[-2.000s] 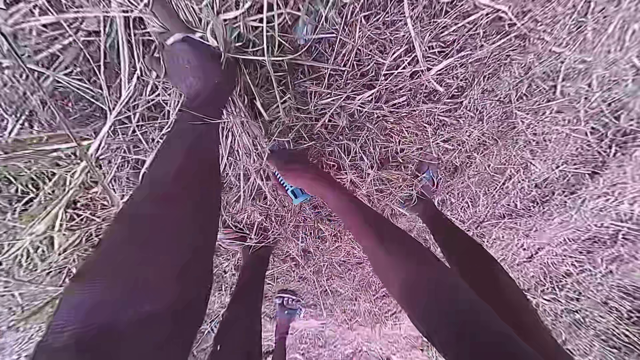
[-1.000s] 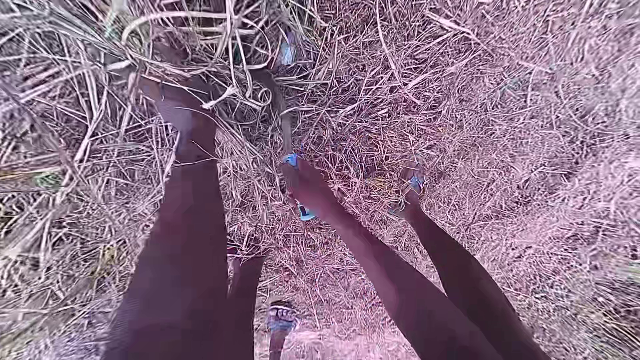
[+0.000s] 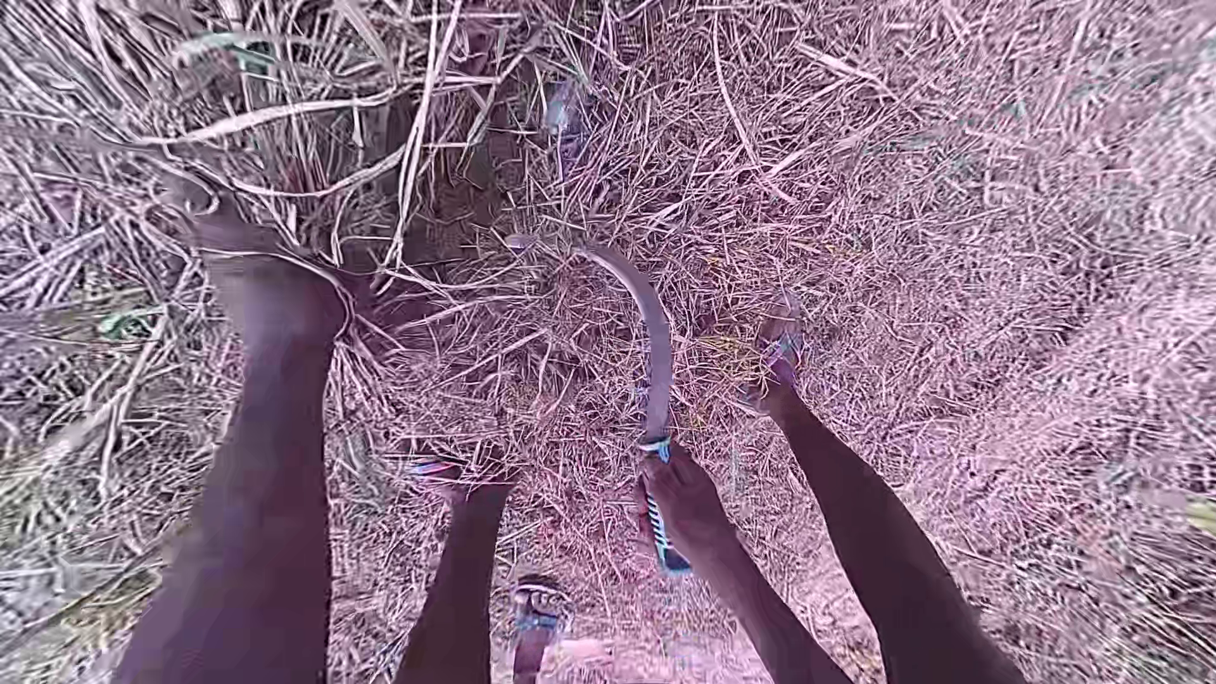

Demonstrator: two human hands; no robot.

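My right hand point(image 3: 686, 494) is closed around the blue-and-black wrapped handle of a sickle point(image 3: 657, 347). The curved metal blade points up and bends left, its tip among the dry straw near the middle of the view. My left hand point(image 3: 285, 294) grips a bunch of dry stalks point(image 3: 380, 180) at the upper left, its fingers partly hidden by stems. Long bent stems cross over the hand and wrist. The blade lies to the right of the bunch, with a gap between them.
My feet in sandals stand on the straw, one foot point(image 3: 781, 356) at right and one foot point(image 3: 475, 475) left of the sickle. Another person's foot point(image 3: 540, 603) shows at the bottom. Cut straw point(image 3: 950, 285) covers the ground at right. A bluish object point(image 3: 565, 119) lies at the top.
The sickle's curved blade now shows fully, where stalks and my hand mostly hid it before. My right hand has moved down and away from the stalks.
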